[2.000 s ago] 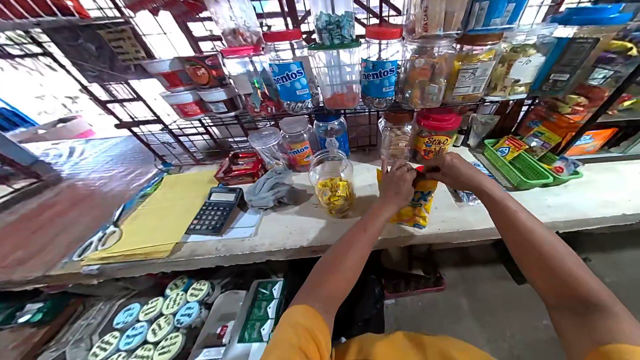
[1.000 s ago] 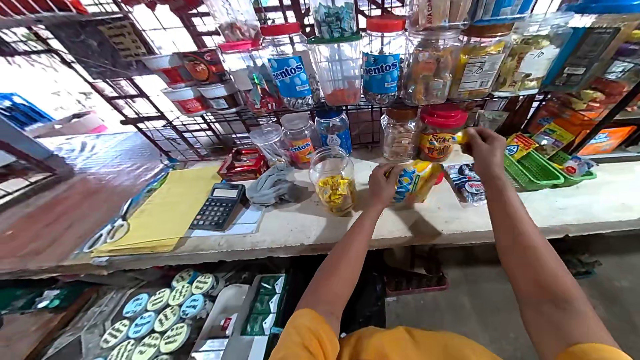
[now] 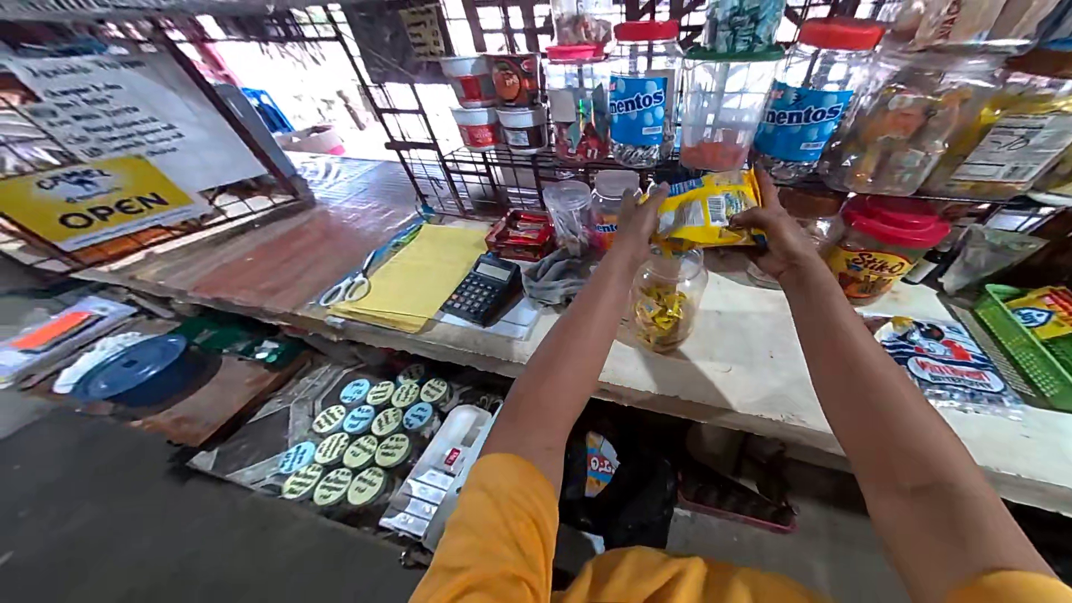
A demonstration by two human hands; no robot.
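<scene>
Both hands hold a yellow candy bag (image 3: pixel 708 209) tilted above a clear plastic jar (image 3: pixel 668 306). My left hand (image 3: pixel 641 219) grips the bag's left end, and my right hand (image 3: pixel 775 226) its right end. Yellow-wrapped candies lie in the jar, whose mouth is right under the bag; whether candies are falling cannot be told. Left of the jar are a grey cloth (image 3: pixel 557 276), a black calculator (image 3: pixel 480 289) and yellow envelopes (image 3: pixel 419 276). A Stik-O jar (image 3: pixel 879 247) with a red lid stands to the right.
Lidded candy jars (image 3: pixel 641 96) line the wire rack behind the counter (image 3: pixel 754 356). Scissors (image 3: pixel 347 289) lie at the envelopes' left edge. At the right are a printed plastic pack (image 3: pixel 946 360) and a green basket (image 3: pixel 1017 343). Round-lidded containers (image 3: pixel 360 448) sit below the counter.
The candy bag has moved from right of the open jar to above it. My right hand, raised apart from the bag a second ago, now holds its right end. The view has turned left.
</scene>
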